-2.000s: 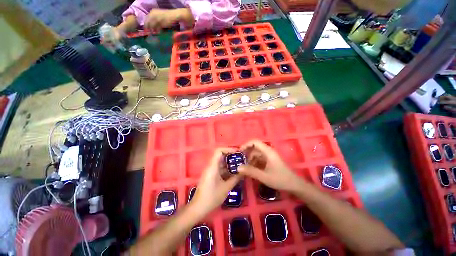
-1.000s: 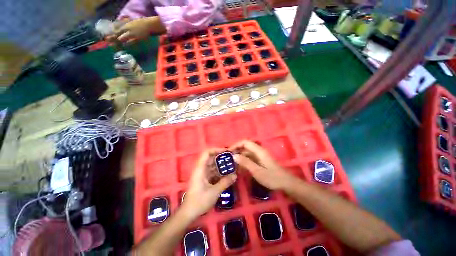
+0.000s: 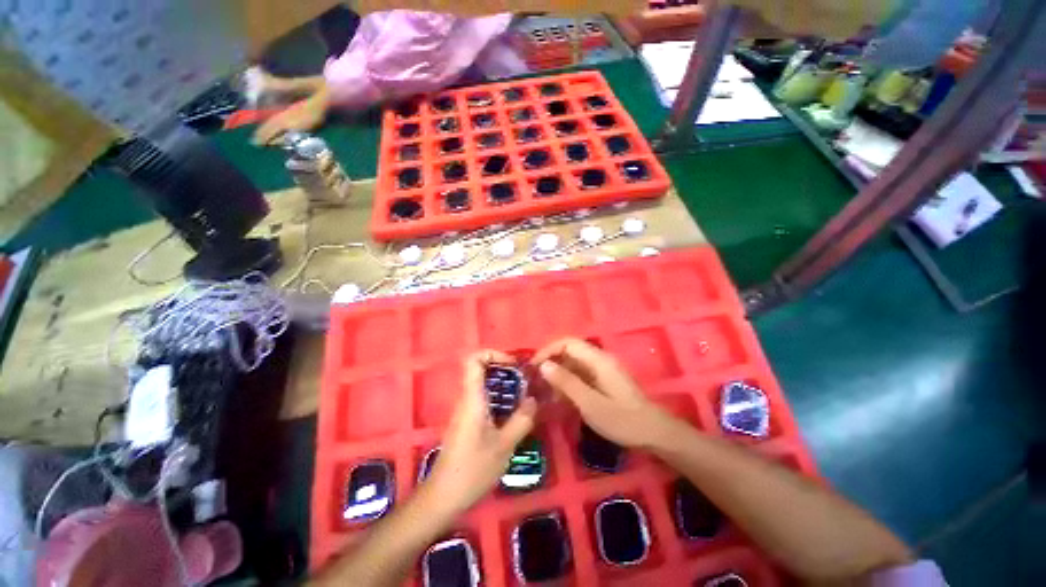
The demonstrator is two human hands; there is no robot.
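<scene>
My left hand (image 3: 488, 441) holds a smartwatch (image 3: 502, 392) with a lit display, tilted, above the red working tray (image 3: 522, 281). My right hand (image 3: 591, 390) is just right of the watch, fingers bent with thumb and index close together; whether it touches the watch or holds anything small cannot be told. In the tray below, a watch (image 3: 523, 467) in a pocket shows a green lit screen. Several other watches sit in the nearer pockets, such as a dark one (image 3: 623, 531) and one with a whitish shine (image 3: 746, 409). The back rows of pockets hold no watches.
Charging pucks (image 3: 502, 248) on white wires lie behind the tray, then a far red tray (image 3: 522, 206) of watches. A bottle (image 3: 315, 170), black fan (image 3: 189, 201), cable bundle (image 3: 218, 315) and pink fan (image 3: 115, 545) are left. A metal post (image 3: 872, 184) stands right. A person's pink sleeves are across.
My left hand has tilted the watch, and my right fingers have drawn slightly away from it. The watch in the pocket below now shows green. The side tray at right is out of view.
</scene>
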